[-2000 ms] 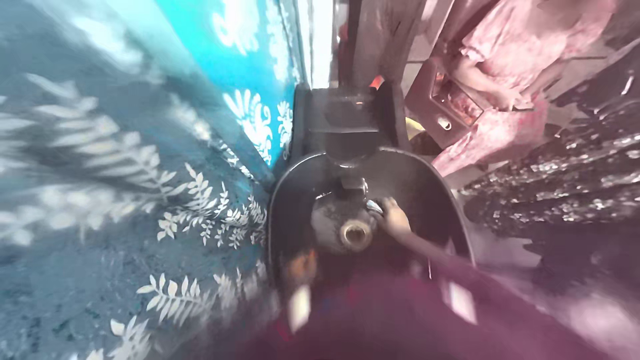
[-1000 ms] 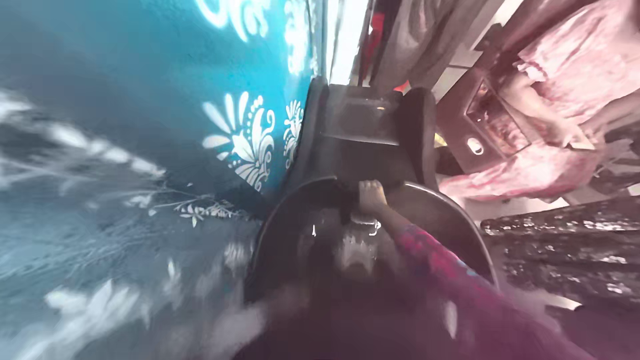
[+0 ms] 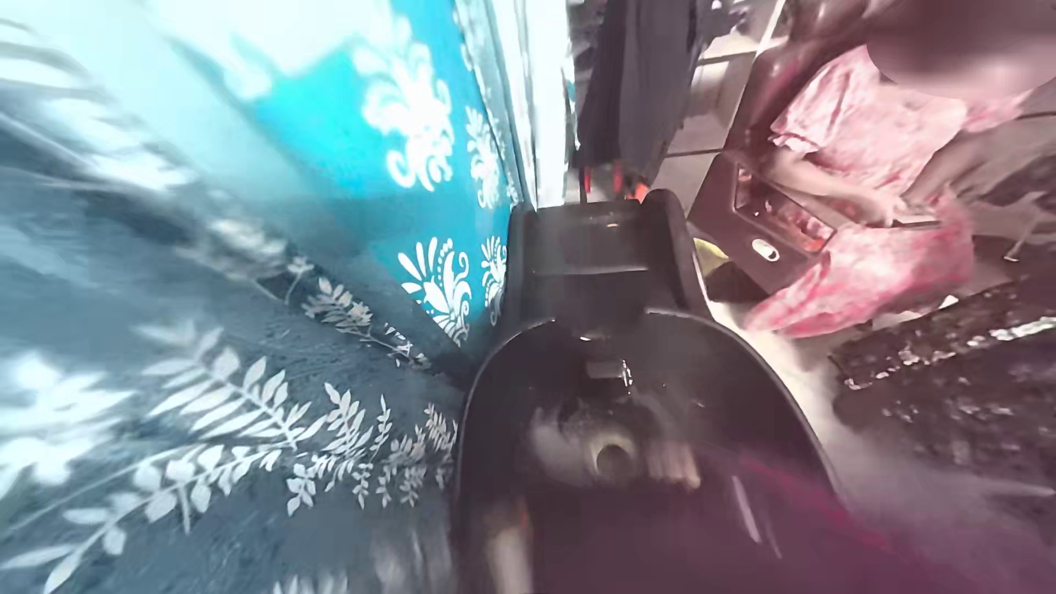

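Observation:
My right hand (image 3: pixel 676 464), badly blurred, is low inside a black glossy basin (image 3: pixel 726 371), just right of its round drain (image 3: pixel 612 459). A dark magenta sleeve (image 3: pixel 813 503) runs from it to the lower right. Motion blur hides its fingers and anything in them. Near the basin's lower left, a smeared pale and orange-brown shape may be my left hand (image 3: pixel 510 544); its fingers cannot be made out. A small fitting (image 3: pixel 609 368) with bright glints sits on the basin's inner far wall, above the drain.
Beyond the basin is a black padded part with raised sides (image 3: pixel 590 247). A teal wall with white motifs (image 3: pixel 437 285) and leaf-patterned grey fabric (image 3: pixel 239 404) lie left. At right, a person in pink patterned clothes (image 3: pixel 883 132) sits by a dark box (image 3: pixel 742 239), near dark glittery fabric (image 3: pixel 949 363).
My right hand was by the drain two seconds ago, then at the basin's far inner edge one second ago. It has come back down to beside the drain.

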